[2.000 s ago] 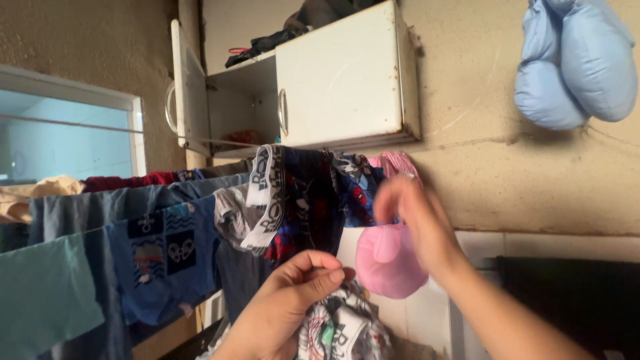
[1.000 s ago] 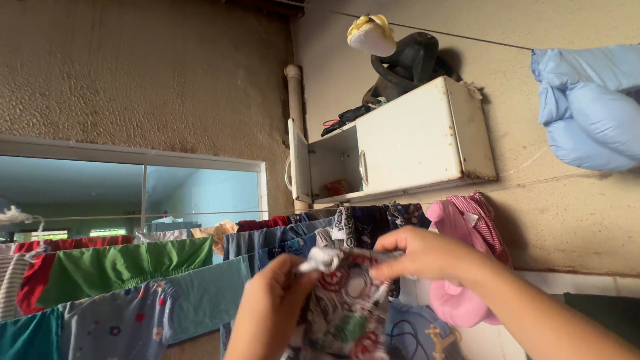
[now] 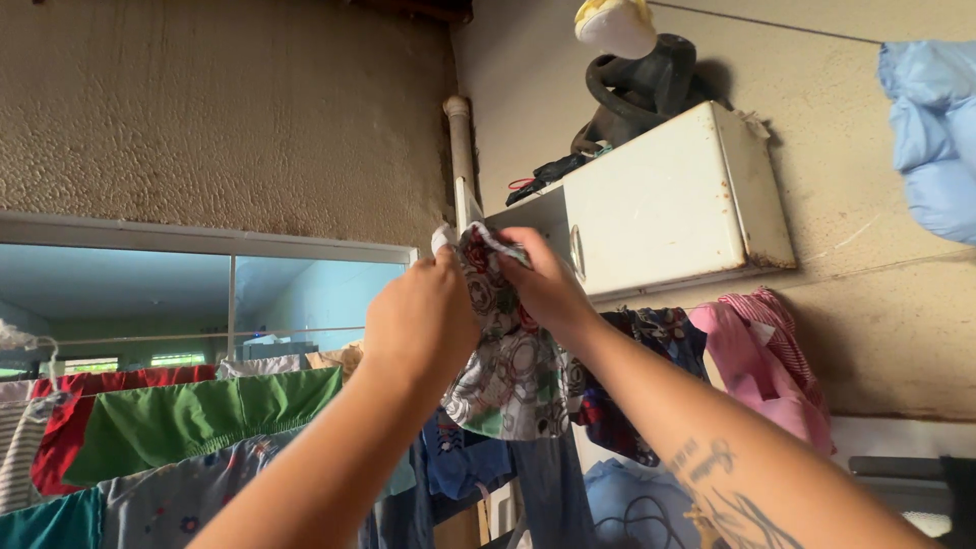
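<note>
A patterned cloth garment (image 3: 511, 374) in white, grey, green and red hangs from both hands in the middle of the view. My left hand (image 3: 427, 313) grips its upper left edge, where a white bit of cloth sticks up. My right hand (image 3: 541, 282) pinches the upper right edge, fingers curled over the light band. Behind and below it, dark printed garments (image 3: 663, 335) and a pink garment (image 3: 751, 366) hang on a line. At the left hang green shorts (image 3: 206, 412) and a red garment (image 3: 61, 442).
A white metal wall cabinet (image 3: 656, 206) with an open door stands behind the hands, a black object (image 3: 648, 84) on top. Light blue padded cloth (image 3: 938, 145) hangs at the right. A thin clothesline (image 3: 290, 331) crosses before the window (image 3: 320, 290). A pale plush item (image 3: 618, 29) hangs above.
Two seconds ago the right hand was by the pink garment and the patterned garment hung low. Both hands now hold it higher, in front of the cabinet's left end. The view has tilted up.
</note>
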